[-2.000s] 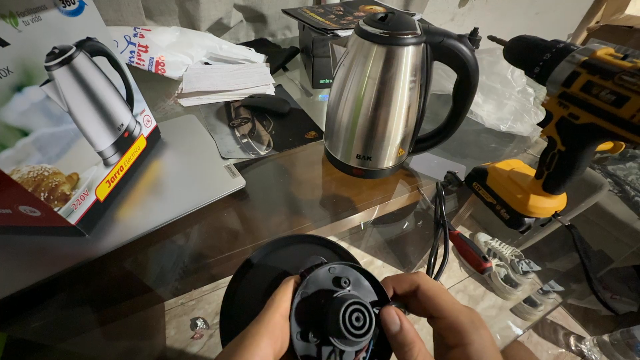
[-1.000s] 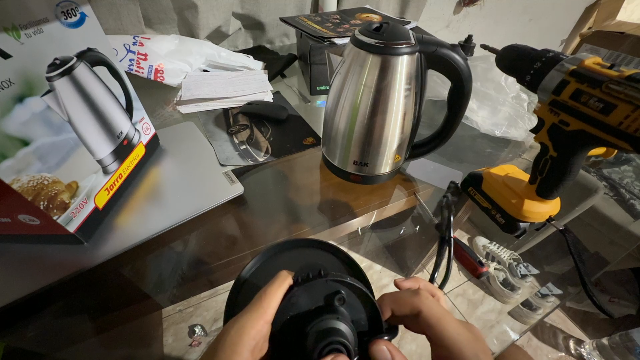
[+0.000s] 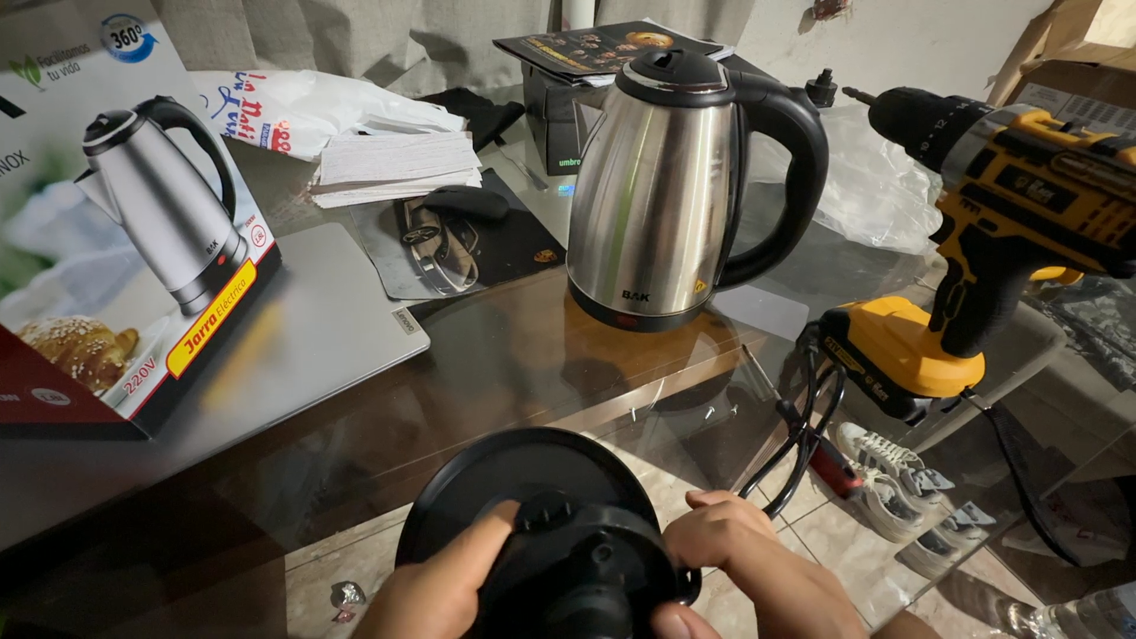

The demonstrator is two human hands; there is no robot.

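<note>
A round black plastic kettle base (image 3: 444, 497) is held low in the view, with a second black part (image 3: 612, 532) with a central connector over it. My left hand (image 3: 444, 577) grips the left side, its thumb pressed on the part. At the right edge, the fingers of my right hand (image 3: 754, 559) touch the rim near a small black loop or cord. Behind stands a steel electric kettle (image 3: 652, 204) with black lid and handle, upright on the glass table (image 3: 497, 364). The undersides of the black parts are hidden.
Right of the kettle stands a yellow and black cordless drill (image 3: 985, 213), beside a black cable (image 3: 803, 444) and a red-handled screwdriver (image 3: 834, 466). Small screws (image 3: 710, 413) lie on the glass. A kettle box (image 3: 133, 222) rests on a grey laptop (image 3: 328, 328) at left.
The black part has tilted in my hands, so its ringed connector, which faced me two seconds ago, now shows less plainly. My hands have stayed at its two sides.
</note>
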